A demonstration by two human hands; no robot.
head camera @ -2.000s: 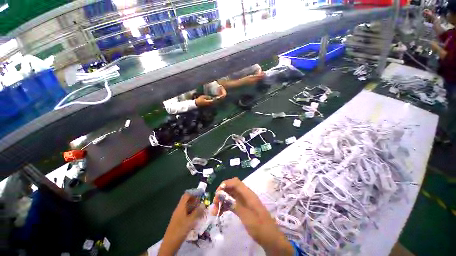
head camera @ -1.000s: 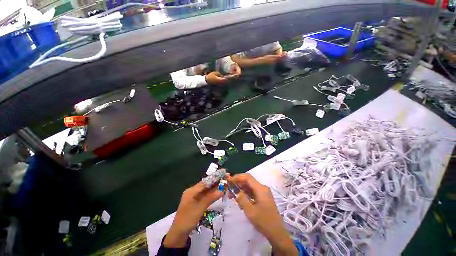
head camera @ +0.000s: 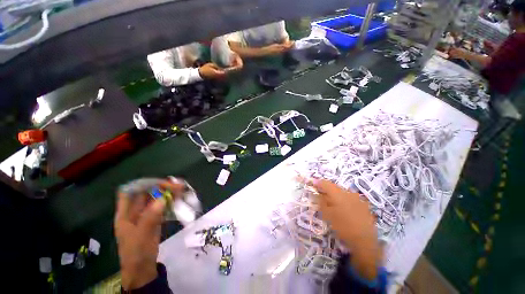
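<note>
My left hand (head camera: 138, 229), blurred, is raised at the lower left over the belt and the white board's edge. It grips a blurred bundle with a silvery piece, a blue and yellow part and a white piece (head camera: 185, 208). My right hand (head camera: 345, 221), also blurred, is at the left side of the pile of white cables (head camera: 397, 166). Its fingertips point left and up; whether they hold a cable cannot be told. A small pile of circuit boards (head camera: 221, 238) lies on the white board (head camera: 253, 241) between my hands.
Joined cables and boards (head camera: 276, 150) lie on the green belt (head camera: 167, 163) beyond my hands. A dark-topped red box (head camera: 95, 155) stands at left. Black parts (head camera: 184, 103), co-workers' hands (head camera: 213, 70) and a blue bin (head camera: 345, 35) are opposite. Another person (head camera: 506, 57) is at right.
My hands were together over the white board and have moved apart. The left went left with its bundle; the right went right to the cable pile. The view has also shifted.
</note>
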